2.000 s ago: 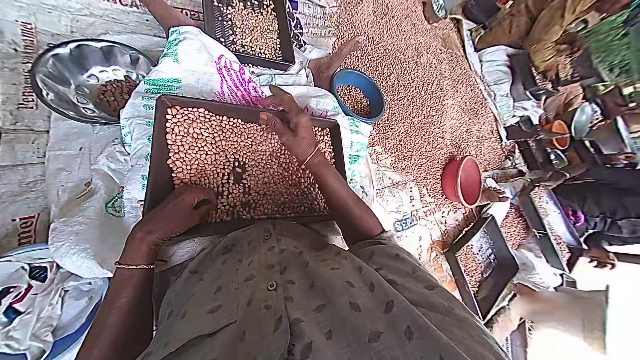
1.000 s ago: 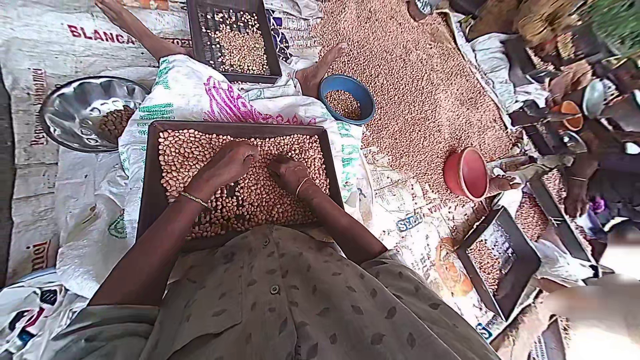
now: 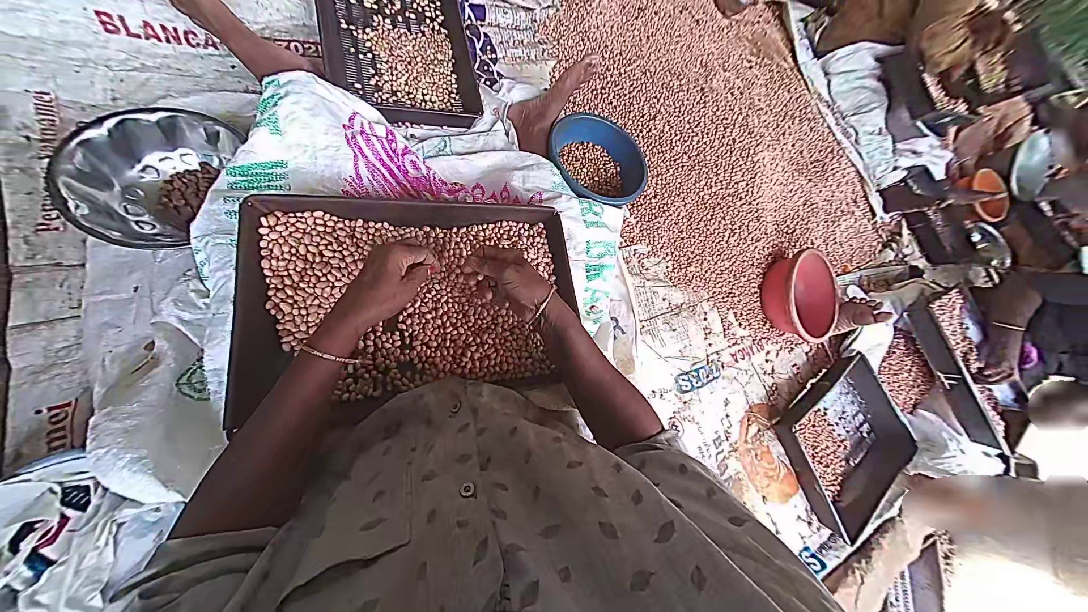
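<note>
A dark rectangular tray point(image 3: 242, 340) filled with shelled nuts point(image 3: 459, 340), likely peanuts, lies on a white woven sack over my lap. Over the tray's middle is my left hand point(image 3: 395, 276), its thumb and fingertips pinched close together; a tiny reddish bit shows at the tips. My right hand point(image 3: 510, 280) is just beside it, fingers curled over the nuts; whether anything sits between them cannot be made out. Each wrist wears a thin bracelet. Dark tray bottom shows in small gaps among the nuts near my body.
A shiny metal bowl point(image 3: 85, 178) with dark bits stands at left. A slotted tray point(image 3: 395, 110) of nuts is ahead, a blue bowl point(image 3: 642, 166) of nuts ahead right. Beyond spreads a large nut pile point(image 3: 705, 127), with a red bowl point(image 3: 803, 297) at its edge. Other people sit at right among trays.
My left hand has moved from the tray's near-left corner to its middle. My right hand has come down from the far edge, beside the left. Both have drawn nearer each other since one second ago.
</note>
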